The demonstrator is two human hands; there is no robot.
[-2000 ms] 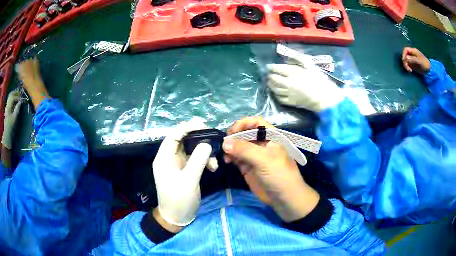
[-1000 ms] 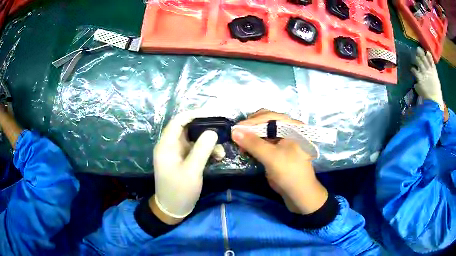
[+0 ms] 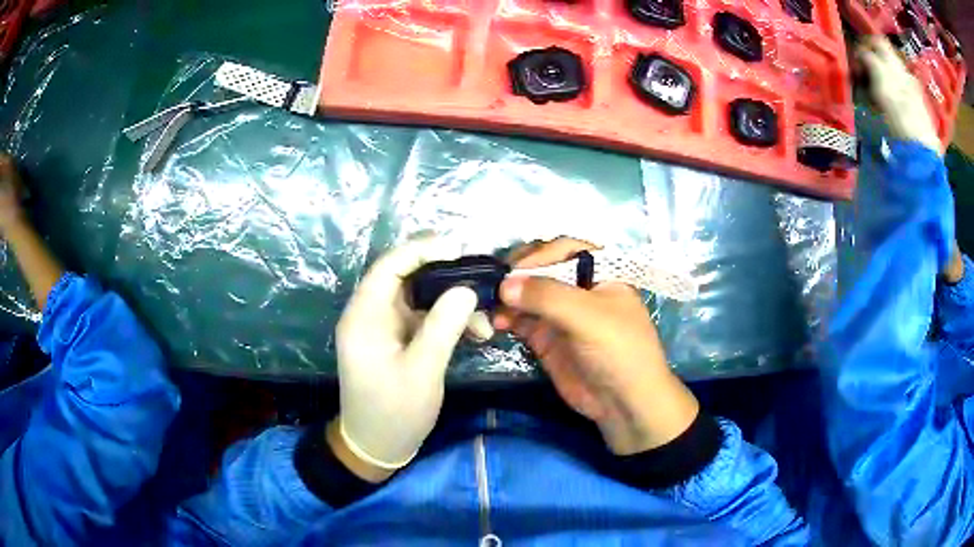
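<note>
My left hand, in a thin white glove, holds a black watch body above the bench's near edge. My right hand, bare, pinches a pale perforated strap at the right side of the watch body. The strap has a black part near my fingers and its free end points right. My fingertips hide the place where strap and watch body meet, so I cannot tell if they are joined.
A pink-red foam tray lies beyond my hands with several watch bodies and one banded watch. Loose straps lie left of it. Clear film covers the bench. People in blue smocks sit at both sides; one gloved hand reaches near the tray's right.
The view has turned, and the tray now appears further right. The neighbour's gloved hand has moved off the film to the tray's right side. My hands keep hold of the watch body and strap.
</note>
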